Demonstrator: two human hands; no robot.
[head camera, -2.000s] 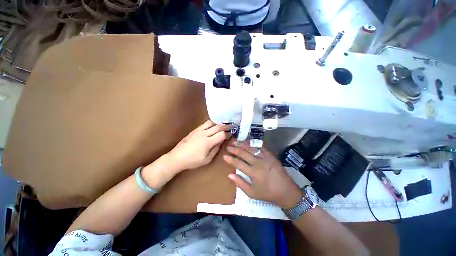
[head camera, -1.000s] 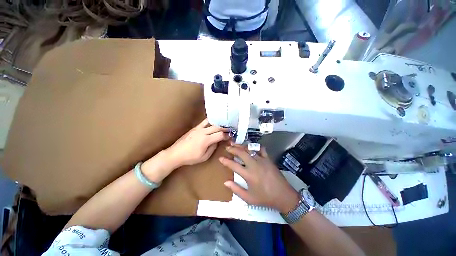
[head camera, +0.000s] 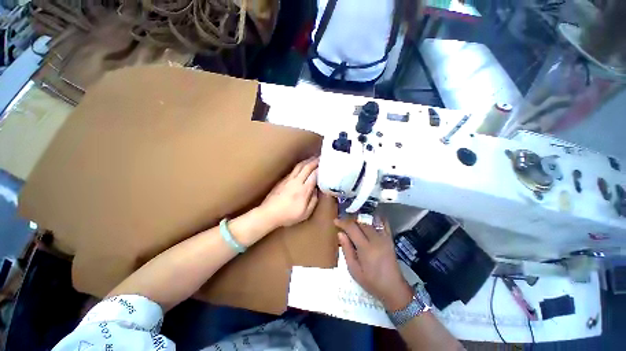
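The large tan-brown garment panel (head camera: 165, 158) lies across the left of the table and reaches under the head of the white sewing machine (head camera: 439, 161). My left hand (head camera: 294, 197) lies on the panel just left of the needle area, fingers close together, fingertips partly hidden by the machine head. My right hand (head camera: 371, 257) is right of the panel's edge, fingers apart, index fingertip near the presser foot (head camera: 346, 206). No label shows at my fingertips. The needle is hidden. Black label stacks with white print (head camera: 446, 260) lie right of my right hand.
A pink tool (head camera: 519, 298) with a thin black cord and a black swatch (head camera: 557, 306) lie at the right. A marked white strip (head camera: 473, 317) runs along the front edge. Brown strips (head camera: 185, 24) lie behind at left. A thread spool (head camera: 495, 116) stands behind the arm.
The camera view has turned and shifted, so the machine sits lower and tilted. My right fingers have drawn back slightly from my left hand. The panel's front edge lies differently beside the needle area.
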